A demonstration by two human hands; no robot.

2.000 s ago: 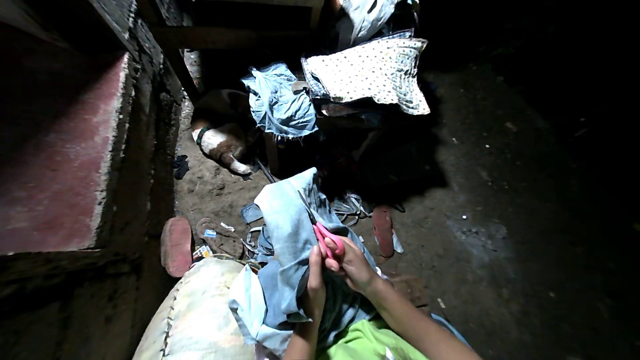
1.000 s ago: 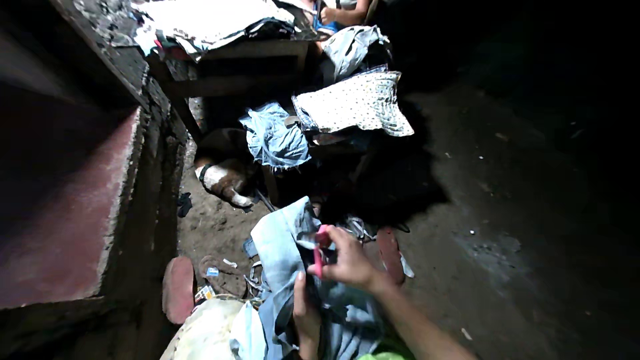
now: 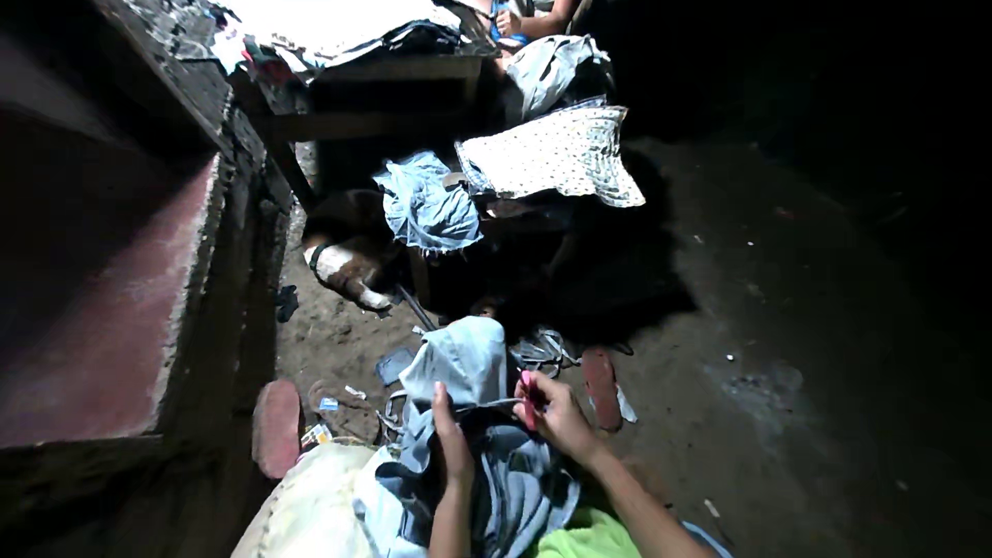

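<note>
My right hand (image 3: 559,415) holds pink-handled scissors (image 3: 528,399) by the finger loops, their blades pointing left over a light-blue denim garment (image 3: 461,364). My left hand (image 3: 453,446) lies against the denim just left of the scissors, thumb raised; its fingers are mostly hidden, and the cloth seems gripped between them and the thumb. Darker folds of the denim (image 3: 515,480) spread below and between both hands. A stuffed whitish sack (image 3: 310,504) is beside the cloth at lower left.
Red slippers (image 3: 277,428) lie on the dirt floor at both sides. Ahead, a dog (image 3: 341,267) lies near a bench bearing frayed blue cloth (image 3: 430,203) and a patterned cloth (image 3: 554,155). Beyond, another person's hand (image 3: 509,23) is beside a cloth-covered table. A ledge (image 3: 186,294) stands left.
The scissors have turned from pointing up-left to pointing left. My left hand, earlier close by the scissors' handles, is now apart from them, on the denim. The view has tilted up.
</note>
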